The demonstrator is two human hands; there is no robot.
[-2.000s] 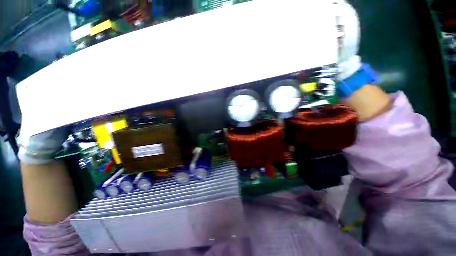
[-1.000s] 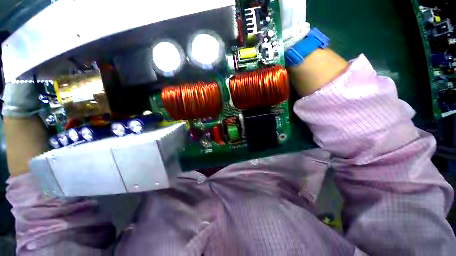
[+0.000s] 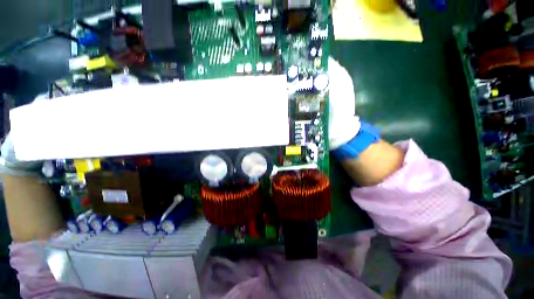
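The large green power board (image 3: 219, 44) is held component side up in front of me. A bright white heatsink bar (image 3: 152, 120) crosses its middle. Two copper-red toroidal inductors (image 3: 301, 193) and two round pale-topped capacitors (image 3: 254, 166) sit below the bar. A brown transformer (image 3: 117, 193), small blue capacitors (image 3: 112, 224) and a finned heatsink (image 3: 123, 271) are at the lower left. My right hand (image 3: 342, 105), white-gloved with a blue wrist strap, grips the right edge. My left hand (image 3: 17, 155), gloved, is at the left edge, its fingers mostly hidden.
Another populated board (image 3: 489, 117) lies at the right on the green mat (image 3: 404, 82). A yellow sheet (image 3: 375, 22) with a round yellow item on it is at the top. A dark cable (image 3: 35, 40) runs at the upper left.
The board has tilted back from its steeper angle, so its far part now shows beyond the heatsink bar. Both hands keep hold of its edges. The yellow sheet has come into view.
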